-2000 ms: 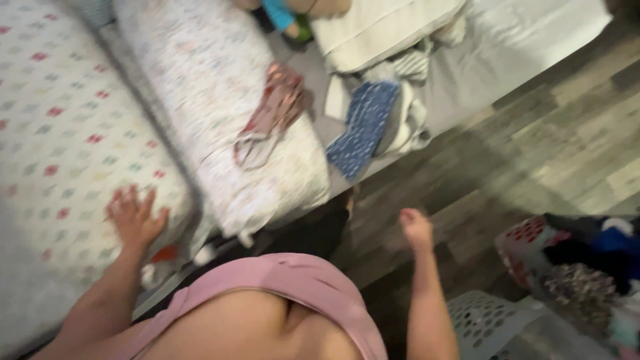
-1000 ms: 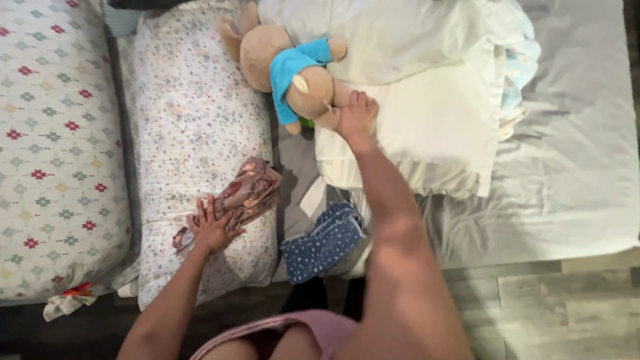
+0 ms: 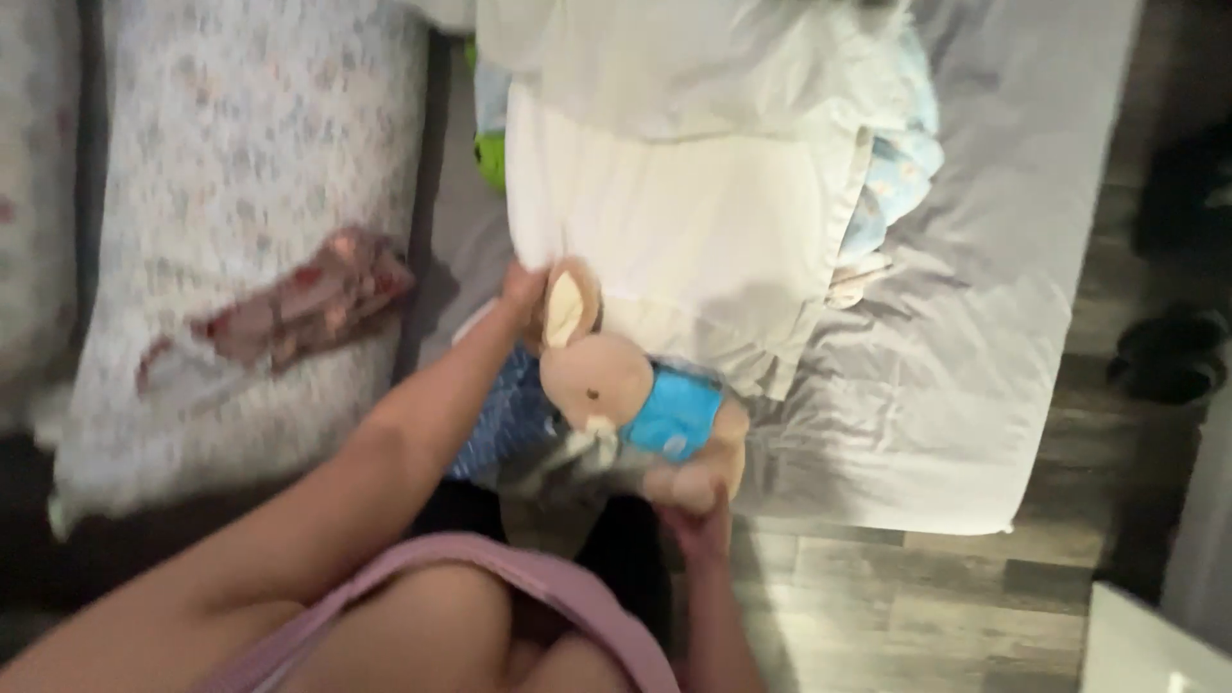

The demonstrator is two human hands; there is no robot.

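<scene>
A tan plush rabbit (image 3: 597, 380) in a blue shirt lies across the near edge of a white pillow (image 3: 683, 221). My right hand (image 3: 701, 525) grips the plush rabbit low down, by its leg or foot. Beside the rabbit's upright ear, my left hand (image 3: 525, 294) touches the pillow's left edge; its fingers are blurred and partly hidden, so what they grip is unclear. Dark blue patterned cloth (image 3: 505, 414) is under and beside my left forearm, partly covered by the rabbit.
Reddish-brown crumpled clothing (image 3: 308, 303) with straps rests on a floral pillow (image 3: 260, 125) at left. Something bright green (image 3: 491, 159) shows beside the white pillow, and light blue cloth (image 3: 895, 183) sticks out at its right. A grey sheet (image 3: 982, 289) covers the bed, with wood-look floor (image 3: 876, 597) below.
The plush rabbit has moved from the white pillow's upper left to its near edge, and my right hand now grips it. My left hand has left the reddish-brown clothing and moved right.
</scene>
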